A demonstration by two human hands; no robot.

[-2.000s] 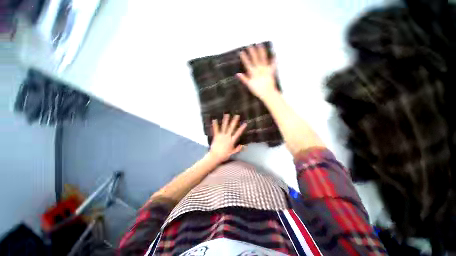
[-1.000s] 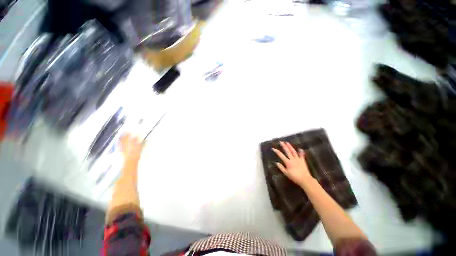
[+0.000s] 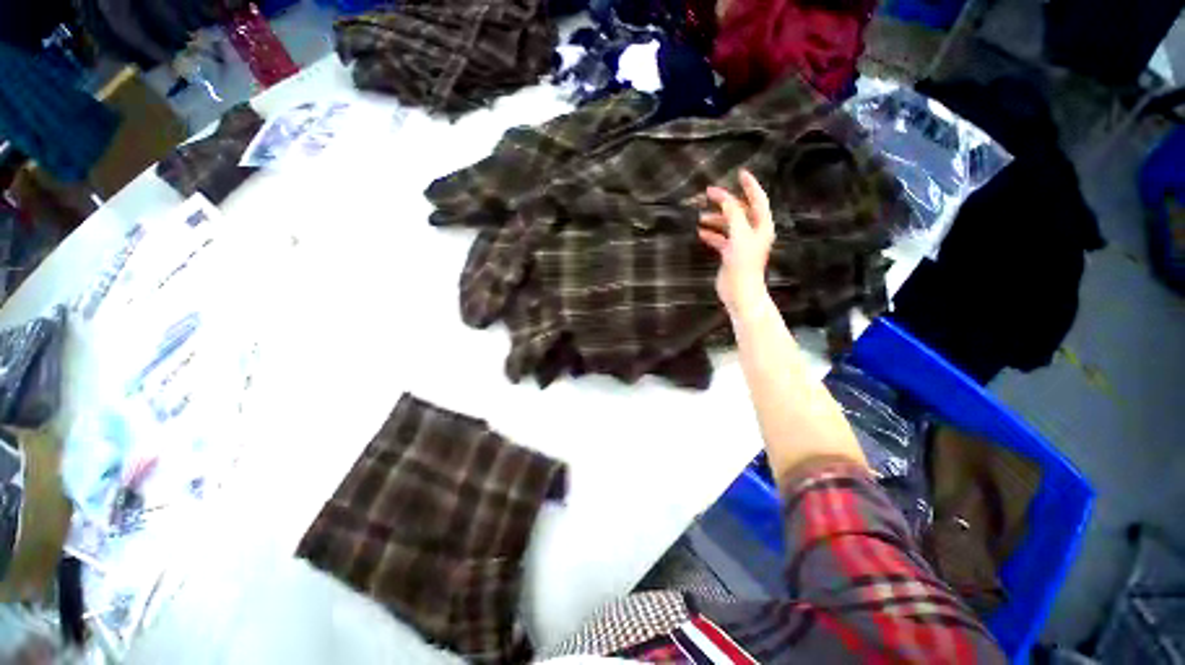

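A brown plaid garment (image 3: 435, 520) lies folded to a rough rectangle on the white table at the lower left of centre; no hand touches it. A large rumpled pile of the same plaid (image 3: 611, 286) lies at the upper centre. My right hand (image 3: 739, 237) is over the right part of this pile, fingers apart and slightly curled; whether it touches the cloth I cannot tell. My left hand is out of the picture.
Printed clear bags (image 3: 169, 344) lie along the left of the table. A blue bin (image 3: 1053, 526) holding bagged and brown items stands at the lower right, a black cloth heap (image 3: 1007, 260) beyond it. A clear bag (image 3: 929, 156) lies beside the pile. A person in dark red (image 3: 793, 46) is opposite.
The view has swung right. My right hand has left the folded garment and is over the pile. My left hand, earlier at the bags on the left, has gone out of view.
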